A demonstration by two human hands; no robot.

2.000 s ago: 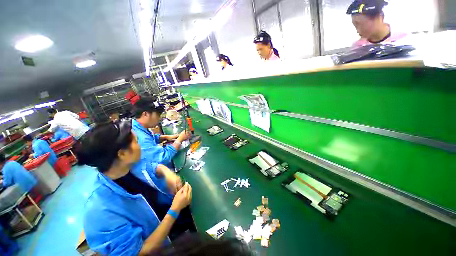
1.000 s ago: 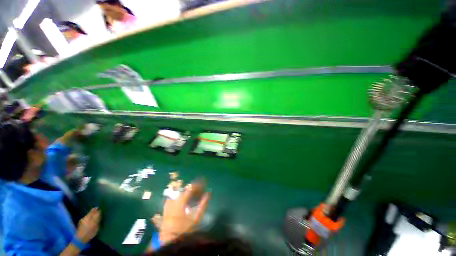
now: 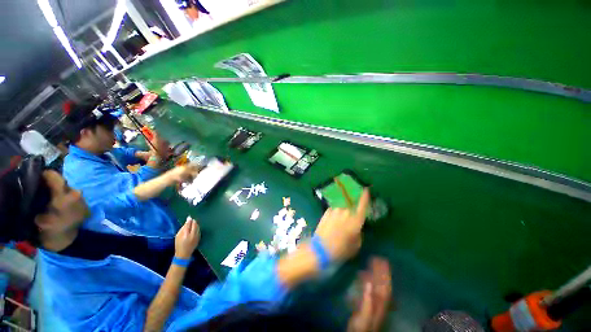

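An open black-framed tablet assembly (image 3: 343,193) with an orange strip lies on the green bench. My left hand (image 3: 340,233), with a blue wrist strap, is at its near side, the index finger extended over its circuit end. The other fingers are curled, and whether they grip the frame is hidden. My right hand (image 3: 372,292) is blurred and cut off by the bottom edge, below and right of the tablet. Its fingers are raised and apart, with nothing seen in it.
Two more units (image 3: 293,159) (image 3: 245,139) lie beyond. Small parts (image 3: 284,230), white strips (image 3: 248,192) and a dotted white card (image 3: 236,253) lie left. An orange screwdriver (image 3: 526,314) and a round grey dish (image 3: 452,323) are lower right. Two people in blue sit left; one handles a pale panel (image 3: 207,180).
The view has swung back left after swinging right. My left hand has gone from beside the small parts to the nearest tablet. My right hand has come into view.
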